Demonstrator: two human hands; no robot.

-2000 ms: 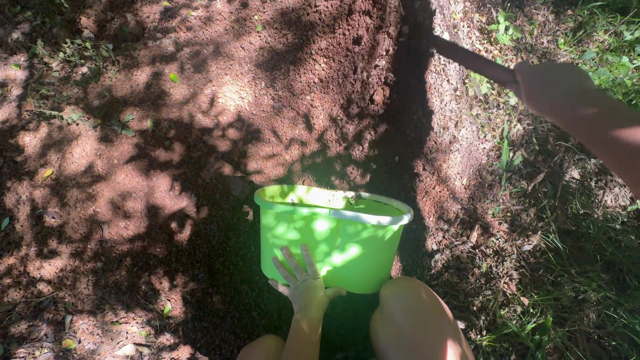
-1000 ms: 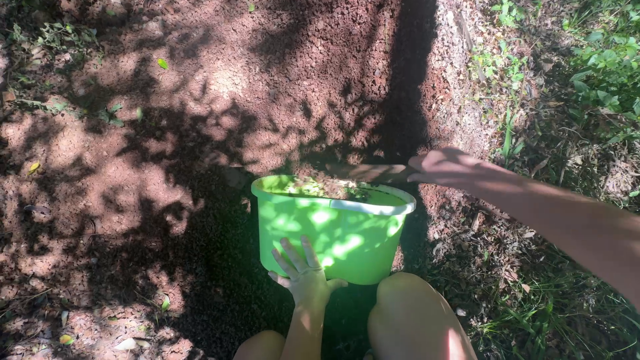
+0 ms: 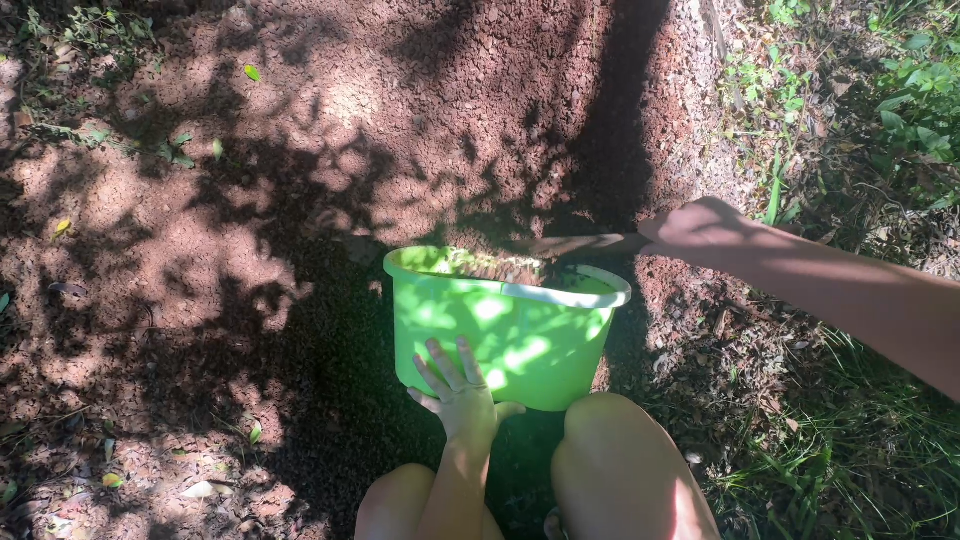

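A green plastic tub [image 3: 517,337] with a pale rim stands on reddish gravelly soil, just beyond my knees. My left hand [image 3: 463,397] rests against its near wall, fingers spread and holding nothing. At the right, my right hand [image 3: 686,229] is closed around the handle of a long tool [image 3: 577,245], whose far part lies level just behind and over the tub's back rim. The kind of tool cannot be told. Inside the tub, loose soil [image 3: 506,268] shows near the back, partly blurred.
Loose reddish soil [image 3: 450,165] slopes up behind the tub. Green leafy plants [image 3: 926,97] grow at the upper right, and grass [image 3: 810,457] with dry leaf litter lies at the lower right. My bare knees [image 3: 622,450] are close to the tub's near side.
My right hand has come down from the upper right with the tool, to beside the tub. Loose soil now shows in the tub. My left hand has stayed on the tub's wall.
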